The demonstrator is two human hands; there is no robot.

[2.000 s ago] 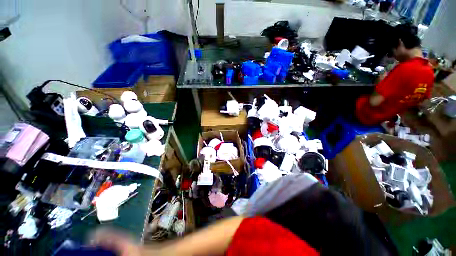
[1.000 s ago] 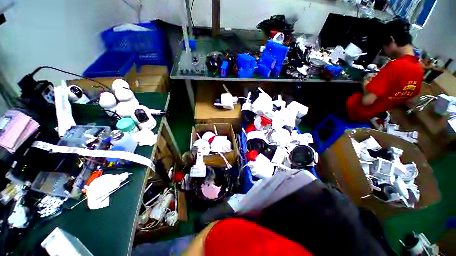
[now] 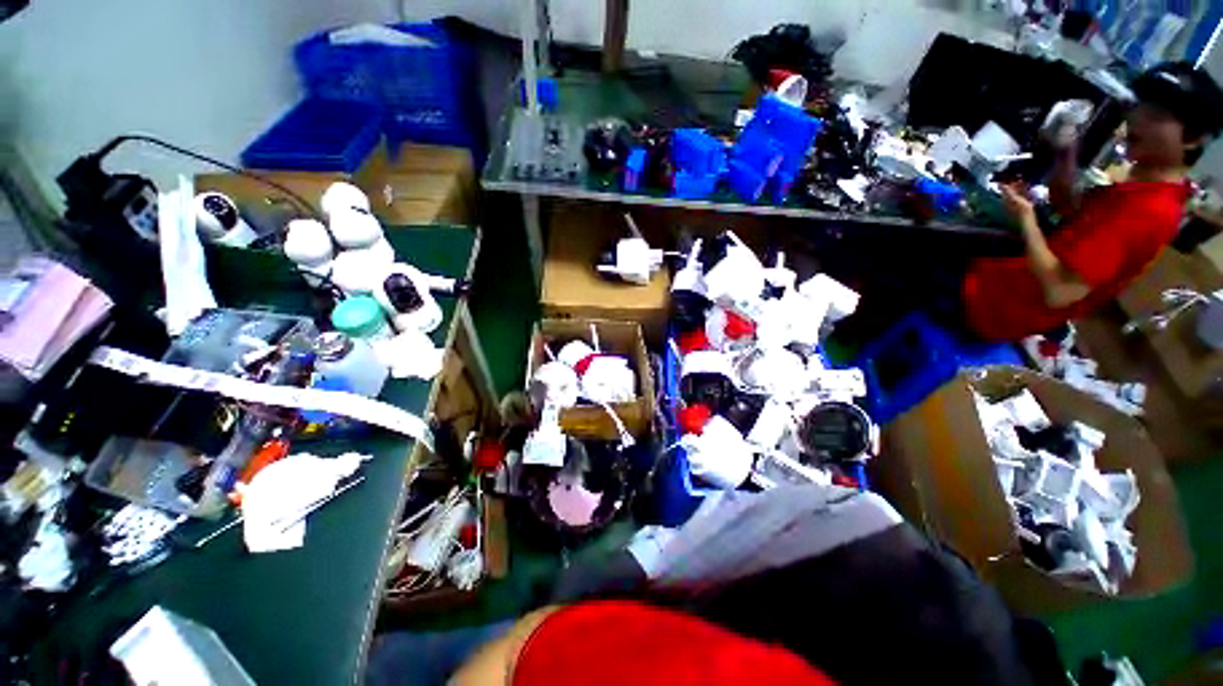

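Note:
Neither of my hands is in view; only my red sleeve (image 3: 644, 650) and a bit of bare upper arm show at the bottom edge. A white angular bracket or housing part (image 3: 175, 649) lies on the green bench mat at the bottom left, cut off by the edge. A white piece, perhaps cloth or paper (image 3: 298, 501), lies on the mat with a thin rod beside it. A long white label strip (image 3: 262, 390) lies across the clear parts organiser (image 3: 141, 472). White cameras with black faces (image 3: 408, 298) stand at the bench's back right.
Below the bench's right edge are boxes of parts (image 3: 439, 536) and a blue crate of white cameras (image 3: 671, 491). A large cardboard box (image 3: 925, 442) holds white parts. Blue holders (image 3: 775, 145) stand on the far bench. A person in red (image 3: 1093, 248) sits at the far right.
My blurred forearm and hand, seen at the bottom earlier, have left the picture. The white part at the bottom left has come into view. The other person's hands have risen and hold something white.

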